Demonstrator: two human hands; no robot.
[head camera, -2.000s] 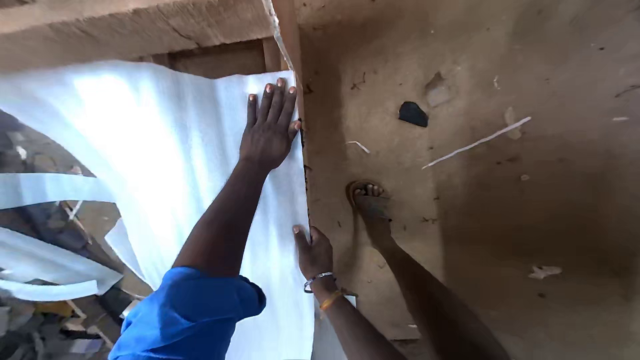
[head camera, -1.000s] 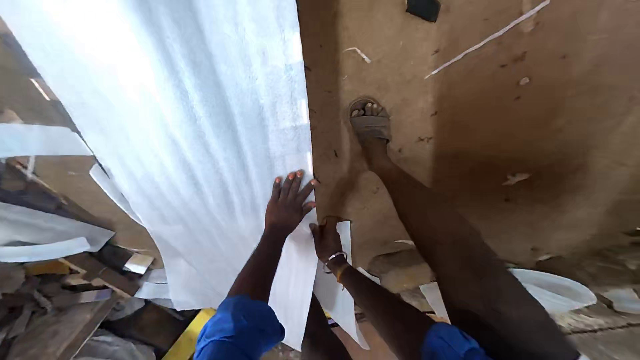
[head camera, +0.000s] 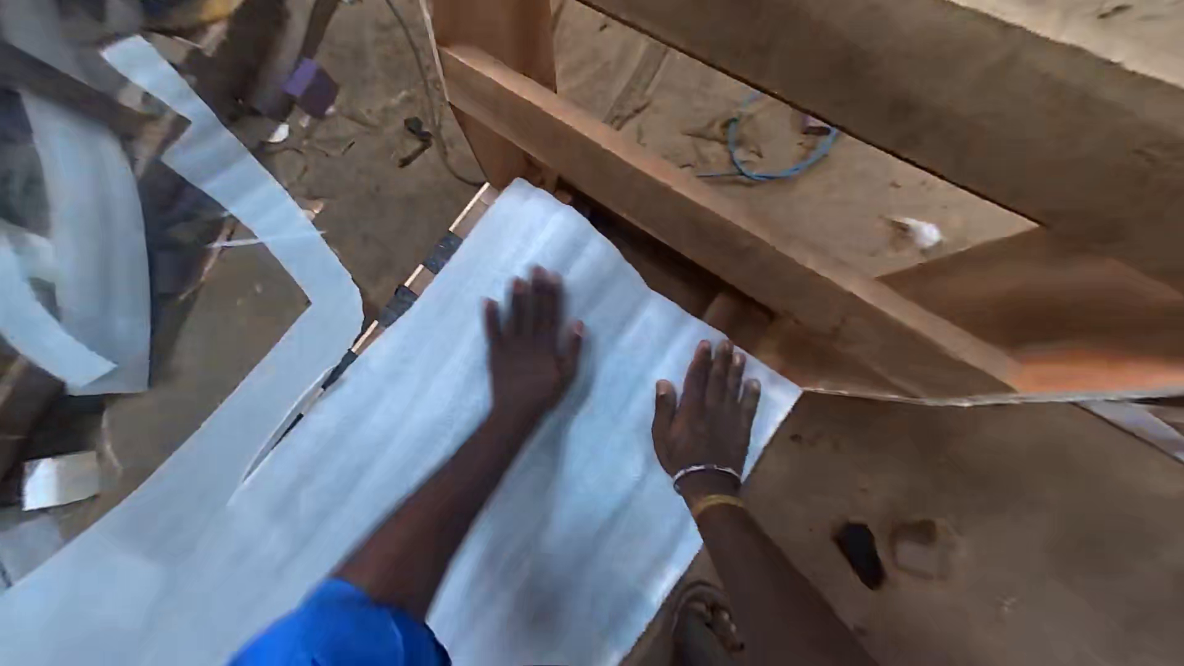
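A white foam sheet (head camera: 370, 518) lies over a wooden frame, its upper end curving beside the wooden rail (head camera: 721, 222). My left hand (head camera: 532, 342), slightly blurred, is flat on or just over the sheet with its fingers spread. To its right, my right hand (head camera: 708, 412) rests palm down near the sheet's right corner, a white and a yellow band at the wrist. Neither hand grips anything. Along the sheet's left edge, wood crossed by dark straps (head camera: 400, 303) shows.
A cut foam strip (head camera: 250, 194) sticks out at the upper left, near scrap wood and foam offcuts (head camera: 92, 250). Wooden boards cross the upper right, with a blue cord (head camera: 786, 171) on the ground beyond. A dark scrap (head camera: 860, 555) lies on the ground at lower right.
The view has swung strongly towards the frame's wooden end. My hands, close together near the sheet's lower right edge one second ago, now lie farther apart near its upper end.
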